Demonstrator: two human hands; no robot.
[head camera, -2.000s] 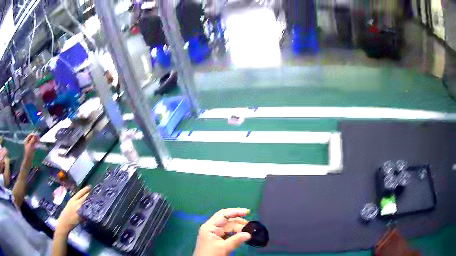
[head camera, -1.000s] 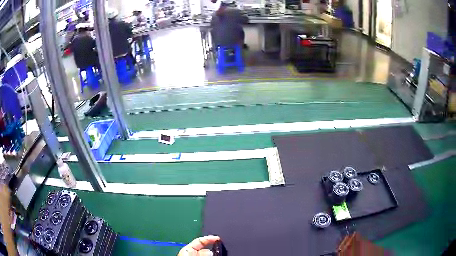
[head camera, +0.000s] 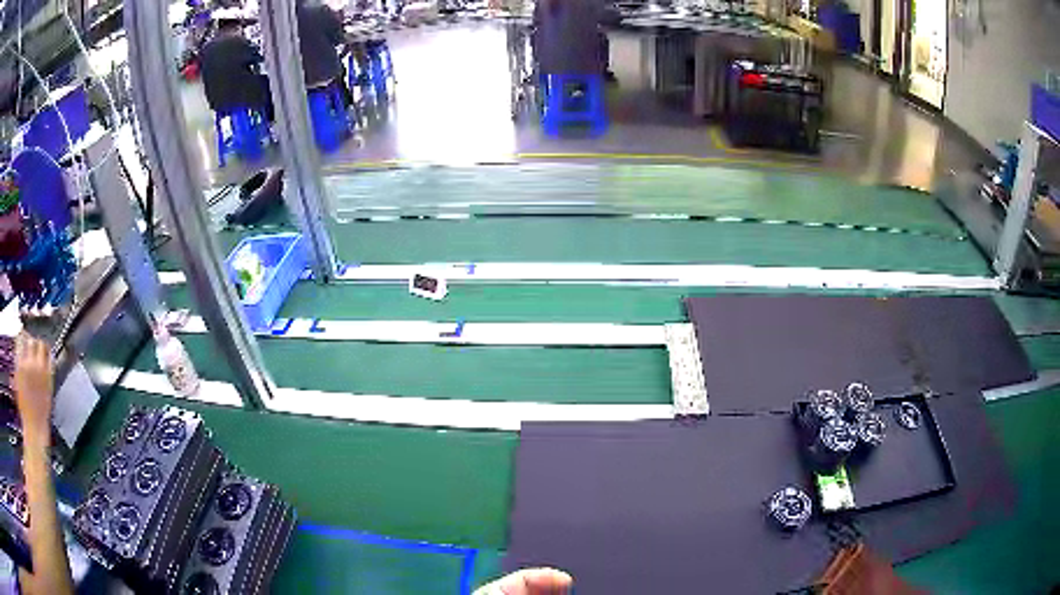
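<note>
My left hand (head camera: 529, 582) is at the bottom edge, mostly cut off; only part of the thumb or fingers shows, and what it holds is hidden. My right hand is not in view. The nearest thing is a large black mat (head camera: 628, 500). On it lies a shallow black tray (head camera: 952, 459) with several round ringed parts (head camera: 837, 436) in a heap and a green-white label (head camera: 835, 489). One loose ringed part (head camera: 790, 508) lies left of the tray. A reddish-brown folded pouch (head camera: 854, 572) lies below the tray at the bottom edge.
Dark plate stacks with ringed circles (head camera: 145, 478) stand at lower left, beside a neighbouring person's bare arm (head camera: 41, 465). White rails (head camera: 465, 413), metal posts (head camera: 198, 209), a bottle (head camera: 177, 360), a blue bin (head camera: 273, 279) and a small white device (head camera: 428, 286) are beyond.
The view has swung right, then slightly back left. My left hand has sunk to the bottom edge, and the black disc seen in it earlier no longer shows.
</note>
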